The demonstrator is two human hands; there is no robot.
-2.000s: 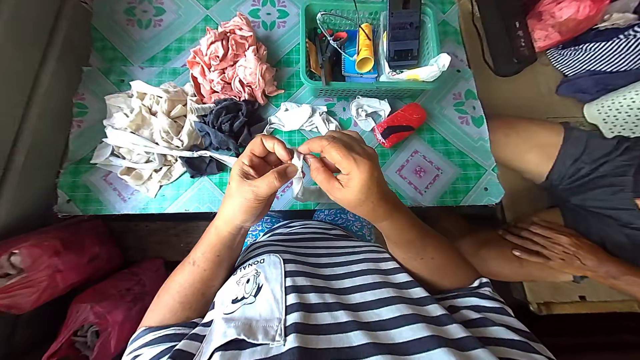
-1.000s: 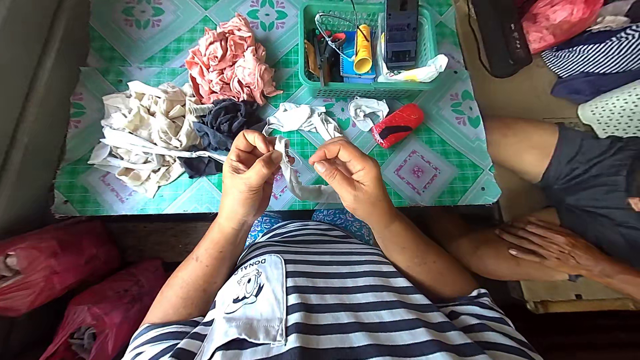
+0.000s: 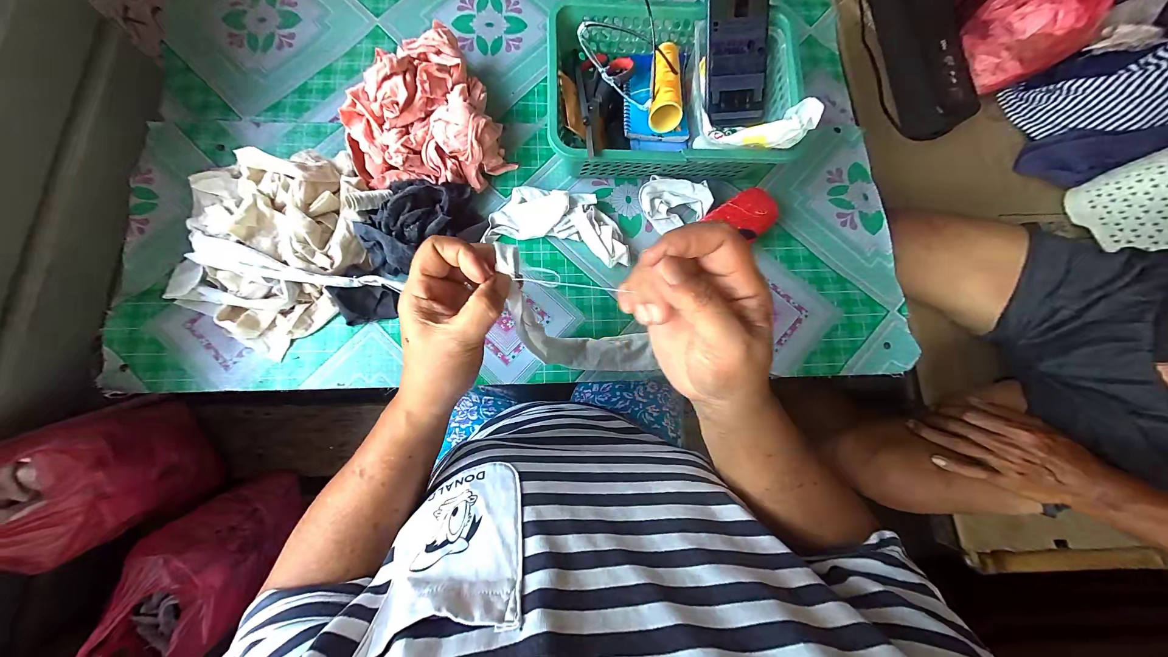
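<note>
My left hand (image 3: 453, 306) pinches one end of a narrow white cloth strip (image 3: 584, 352) between thumb and forefinger. The strip curves down and across toward my right hand (image 3: 707, 310), and its far end passes behind that hand. A thin white thread (image 3: 579, 285) runs from the cloth at my left fingertips to my right fingertips, which are closed on it; a needle cannot be made out. Beyond my hands lie two white cloth pieces (image 3: 547, 215) (image 3: 675, 201). Just behind my right hand is a red roll (image 3: 746, 212), partly hidden.
Cream (image 3: 274, 219), navy (image 3: 415, 219) and pink cloth heaps (image 3: 424, 114) lie at left. A green plastic basket (image 3: 675, 166) holds scissors, a yellow tube and a dark device. Another person's hand (image 3: 1004, 447) rests at right. Red plastic bags (image 3: 100, 474) stand lower left.
My right hand has moved right, away from my left hand, and the thread now stretches between them. The cloth strip, bunched between my hands two seconds ago, now hangs in a longer curve.
</note>
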